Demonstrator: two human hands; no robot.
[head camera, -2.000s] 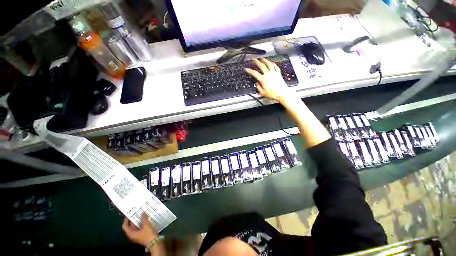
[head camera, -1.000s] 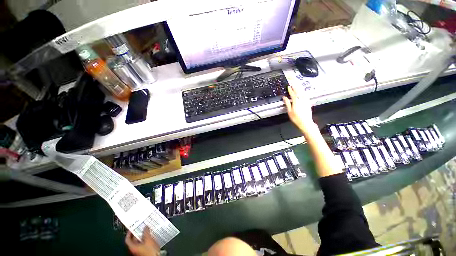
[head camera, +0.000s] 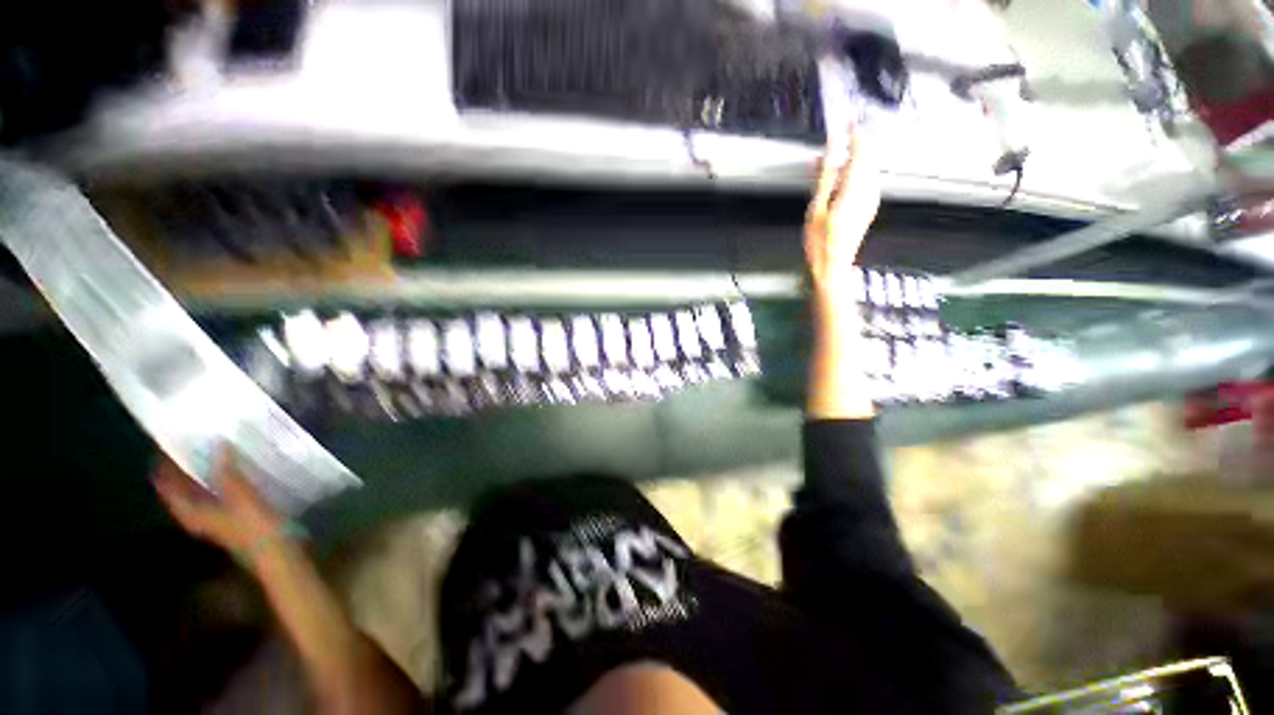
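The view is motion-blurred. My left hand (head camera: 224, 506) holds the lower end of a long white printed strip (head camera: 154, 342) at the left. My right hand (head camera: 843, 210) is at the shelf's front edge, fingers pointing up, just below the mouse (head camera: 873, 66); it seems to hold nothing. The black keyboard (head camera: 615, 59) lies on the shelf to its left. A row of packaged units with white labels (head camera: 552, 347) stands on the green bench. More units (head camera: 964, 360) stand to the right of my right forearm.
The white shelf (head camera: 377, 126) runs across above the bench. Under it at left are a brown cardboard tray (head camera: 266, 273) and a red item (head camera: 404, 224). A handheld device with a cable (head camera: 1009, 119) lies right of the mouse. A brown box-like shape (head camera: 1174, 542) is at lower right.
The view has tipped downward and blurred, so the monitor is out of frame. My right hand is now at the shelf's front edge, off the keyboard. My left hand still holds the strip.
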